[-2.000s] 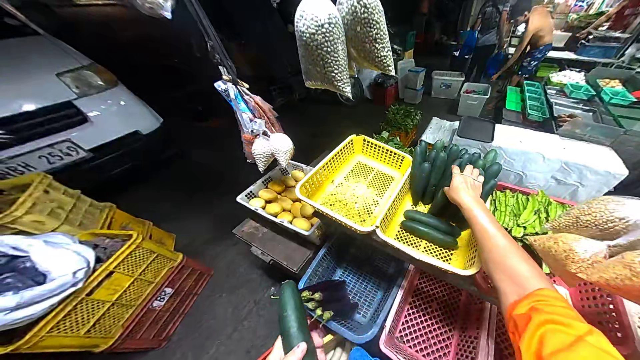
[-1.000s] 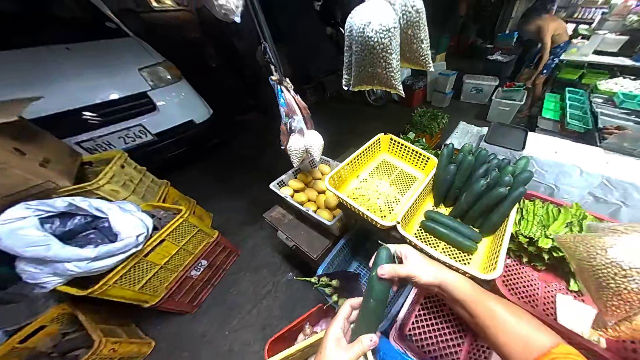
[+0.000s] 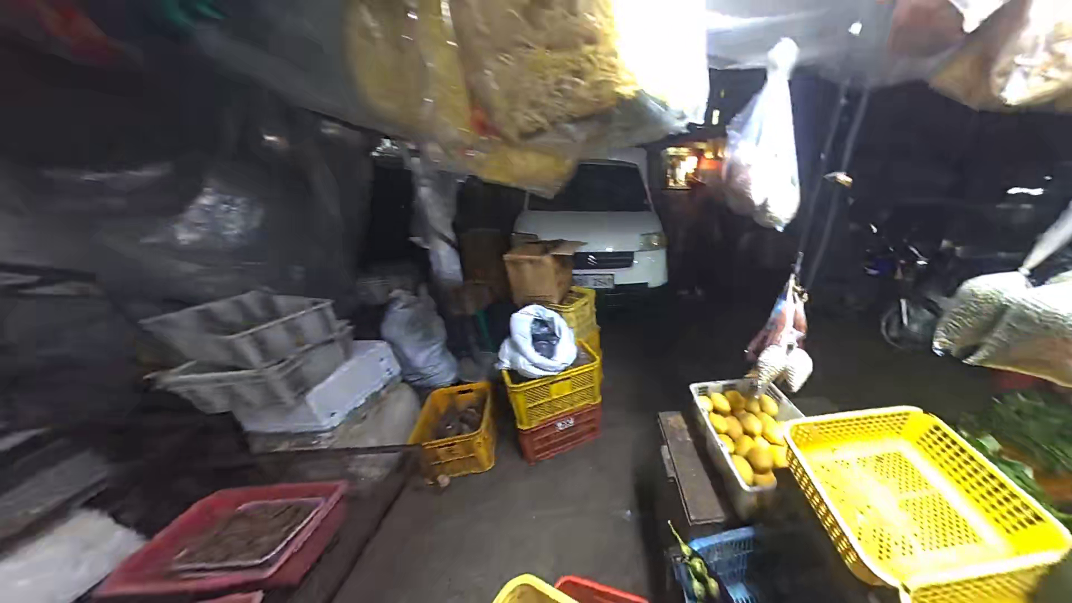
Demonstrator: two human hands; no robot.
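Note:
Neither my left hand nor my right hand shows in the head view. At the lower right stands a yellow plastic basket (image 3: 904, 486) with nothing in its visible part. Left of it, a white crate (image 3: 712, 435) holds yellow fruits (image 3: 745, 427). Below them, green-stemmed eggplants (image 3: 697, 569) lie by a blue plastic basket (image 3: 727, 548). Rims of a yellow container (image 3: 532, 589) and a red container (image 3: 599, 590) show at the bottom edge. The cucumbers are out of view.
Stacked crates (image 3: 553, 394) with a white sack (image 3: 538, 342) stand mid-floor before a parked white van (image 3: 595, 222). Grey crates (image 3: 251, 343) and a red tray (image 3: 226, 536) are at left. Filled plastic bags (image 3: 766, 151) hang overhead.
The view has swung far to the left and up. Both hands, which held a cucumber one second ago, have left the view, as have the cucumbers in the basket.

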